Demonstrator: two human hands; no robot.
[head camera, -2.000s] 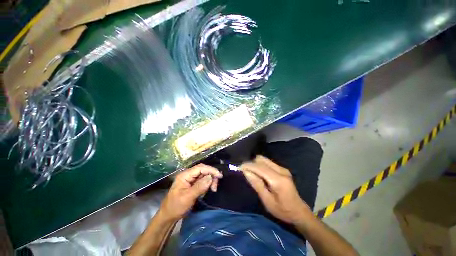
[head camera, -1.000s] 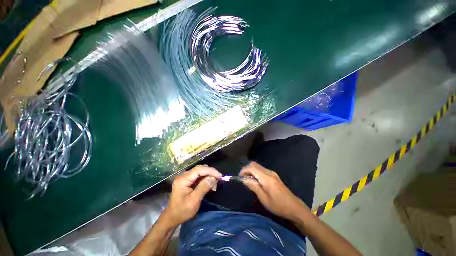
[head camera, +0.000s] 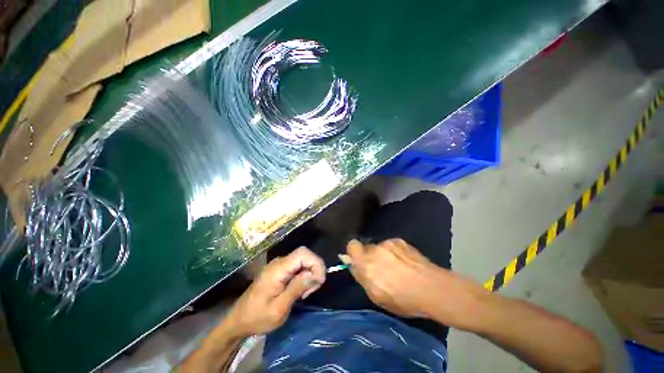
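A thin shiny strand (head camera: 336, 269) runs between my two hands above the dark-clothed lap. My left hand (head camera: 282, 288) pinches one end, with its fingers curled. My right hand (head camera: 387, 275) is closed on the other end, back of the hand up; a small greenish bit shows at its fingertips. Most of the strand is hidden in the fingers. The yellow-cream block (head camera: 287, 204) lies at the bench edge beyond my hands, with fine clear offcuts (head camera: 211, 250) around it. Curved silver strands (head camera: 266, 95) lie in a C-shaped bundle behind it, beside a fan of clear strips (head camera: 191, 146).
Looped silver-grey strands (head camera: 67, 240) lie at the left, near cardboard sheets (head camera: 109, 44). A blue bin (head camera: 489, 131) with clear scraps stands below the bench edge. Yellow-black tape (head camera: 568, 218) crosses the floor. A brown box (head camera: 630, 273) is at the right.
My right hand has turned more over the strand, and its forearm lies flatter toward the right. The bench items have shifted left in the view as the camera moved.
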